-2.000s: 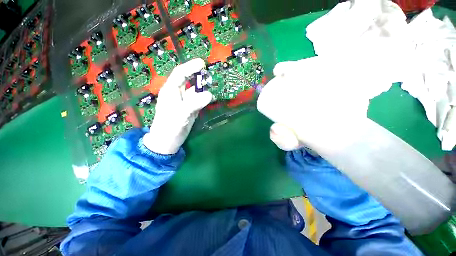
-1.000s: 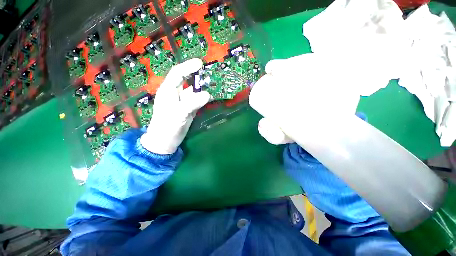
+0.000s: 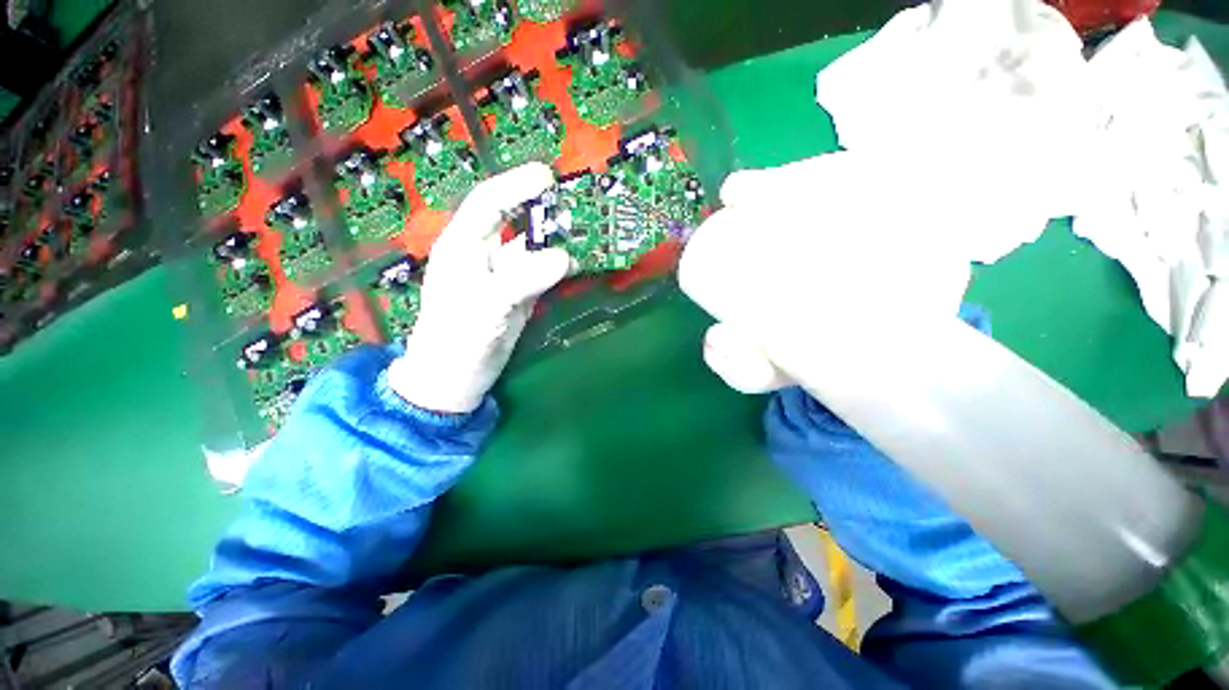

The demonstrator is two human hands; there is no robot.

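Note:
My left hand (image 3: 479,290), in a white glove, grips a green circuit board (image 3: 627,223) by the black and white connector at its left edge. The board is held over the lower right part of the clear tray (image 3: 202,364), whose pockets hold rows of similar boards over red-orange. My right hand (image 3: 822,256), also gloved white, is shut around a fat translucent white dispensing syringe (image 3: 1011,458). Its purple tip (image 3: 678,232) points at the board's right edge; whether it touches cannot be told. The syringe's dark green end cap (image 3: 1166,620) is at the lower right.
Crumpled white wipes (image 3: 1159,202) lie at the right on the green mat (image 3: 607,458). A second tray of boards (image 3: 68,175) is at the far left. A red-orange object (image 3: 1105,11) shows at the top right. A yellow strip (image 3: 841,593) shows below the bench edge.
Since two seconds ago, my right hand and the syringe have moved slightly left, and the tip is nearer the board's edge. My left hand and its board have barely moved.

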